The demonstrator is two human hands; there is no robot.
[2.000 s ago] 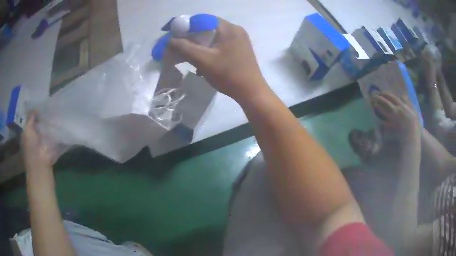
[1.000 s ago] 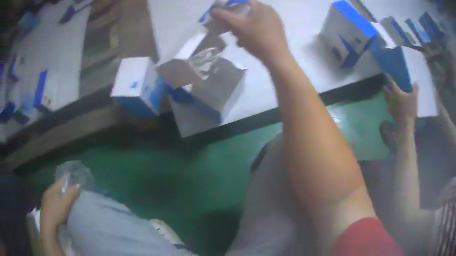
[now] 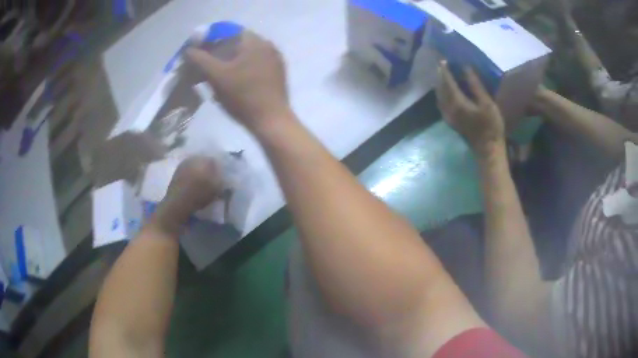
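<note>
My right hand point(image 3: 245, 80) is closed on a small fan point(image 3: 224, 30) over the white table. One blue blade and a bit of white show above the fingers; the rest is hidden. My left hand point(image 3: 192, 187) is at an open carton point(image 3: 124, 159), its fingers curled on a blurred clear plastic bag point(image 3: 241, 171). Shiny clear wrapping point(image 3: 173, 124) shows in the carton's open top. My left hand and the bag cover much of the carton's body.
A blue-and-white retail box point(image 3: 110, 213) stands left of my left hand. Another retail box point(image 3: 385, 38) stands on the table point(image 3: 308, 98) at the upper right. At right, a person in striped clothing holds a retail box point(image 3: 500, 52). Green floor point(image 3: 413, 175) shows below the table edge.
My left hand has risen from beside my leg to the carton, bringing the plastic. The view has shifted, and my right hand still holds the fan. The other person's box has turned.
</note>
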